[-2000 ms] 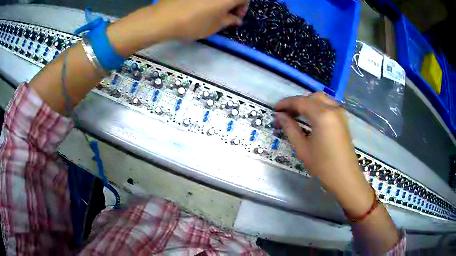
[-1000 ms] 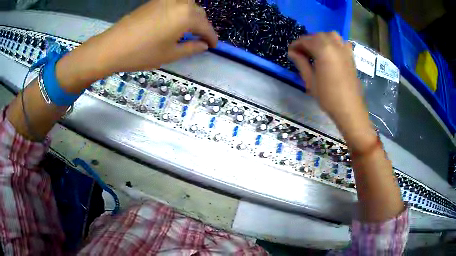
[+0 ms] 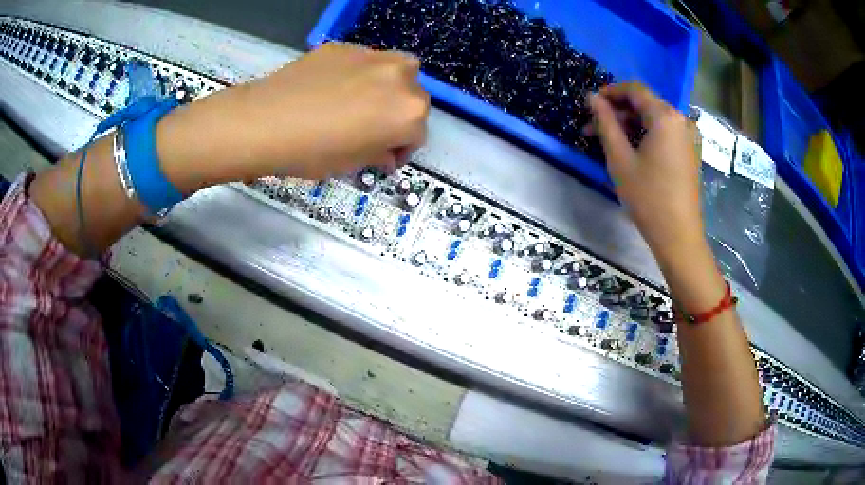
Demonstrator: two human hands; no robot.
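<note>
A long row of white circuit boards point(image 3: 479, 254) runs across the view, with round pale-topped capacitors along the far side and blue parts mid-board. A blue bin point(image 3: 654, 43) behind it holds a heap of small black capacitors point(image 3: 493, 57). My left hand point(image 3: 365, 109) is over the far edge of the boards, fingers curled down; its fingertips are mostly hidden, so I cannot tell what they hold. My right hand point(image 3: 650, 137) is at the bin's near right part, fingertips close together at the heap; whether they hold a capacitor is not clear.
A metal rail point(image 3: 313, 251) runs along the near side of the boards. A white sheet point(image 3: 512, 431) lies on the pale near ledge point(image 3: 379, 374). A clear labelled bag point(image 3: 735, 194) is right of the bin. Another blue bin with something yellow point(image 3: 823, 166) is further right.
My left hand has moved from the bin's near edge down over the boards. My right hand went from the boards to the bin and remains there. The view has shifted slightly.
</note>
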